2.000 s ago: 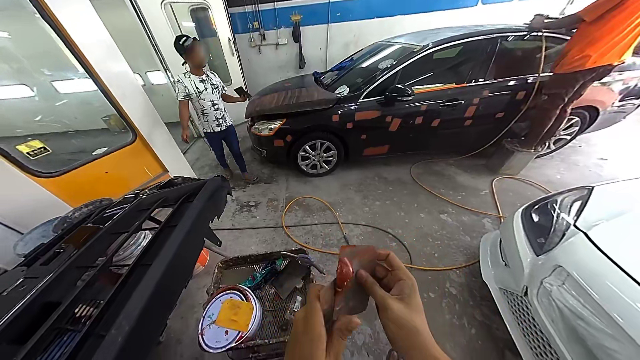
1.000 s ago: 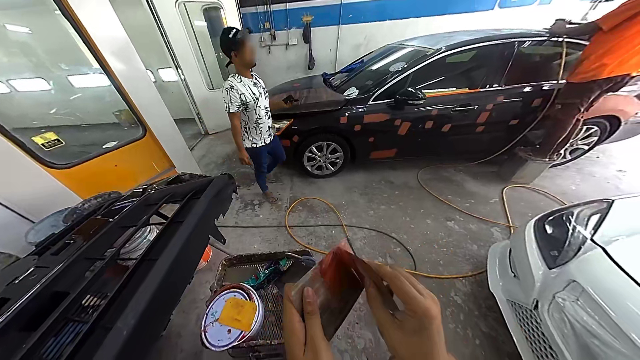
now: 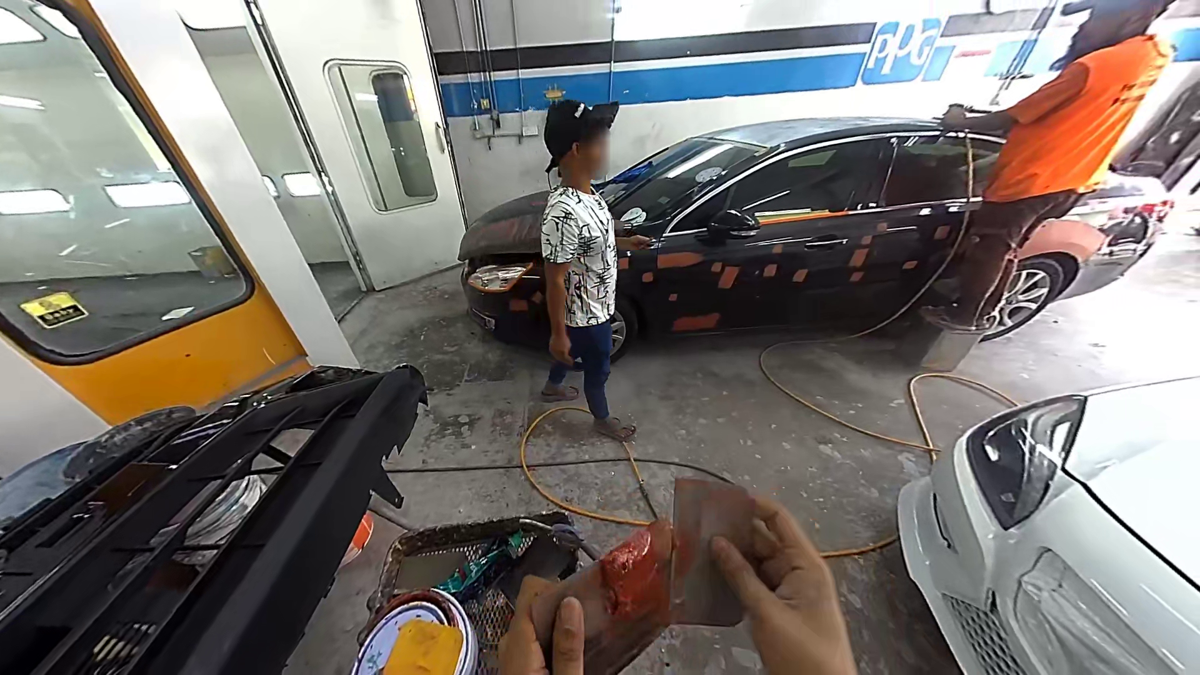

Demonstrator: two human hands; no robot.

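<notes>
My left hand (image 3: pixel 547 633) grips a flat filler spreader (image 3: pixel 572 591), its thumb on the face. Glossy red putty (image 3: pixel 633 567) lies on the end of that spreader. In my right hand (image 3: pixel 787 591) is a second flat, brownish spreader (image 3: pixel 703 553), pinched between thumb and fingers. The edges of the two spreaders meet or overlap beside the putty. Below and left of my hands, a round can (image 3: pixel 401 621) carries a yellow block or pad (image 3: pixel 424 649) on top.
A mesh tray (image 3: pixel 398 544) holds green plastic. A black car bumper (image 3: pixel 272 506) is at left, a white car (image 3: pixel 1116 525) at right. Orange hose (image 3: pixel 553 502) loops over the floor. One person (image 3: pixel 581 253) stands by the black car (image 3: pixel 806 262); another (image 3: pixel 1059 141) stands at its rear.
The person in the patterned shirt has moved right along the car's front. My hands have shifted the spreaders; the putty now shows on the left one, with the right spreader upright beside it.
</notes>
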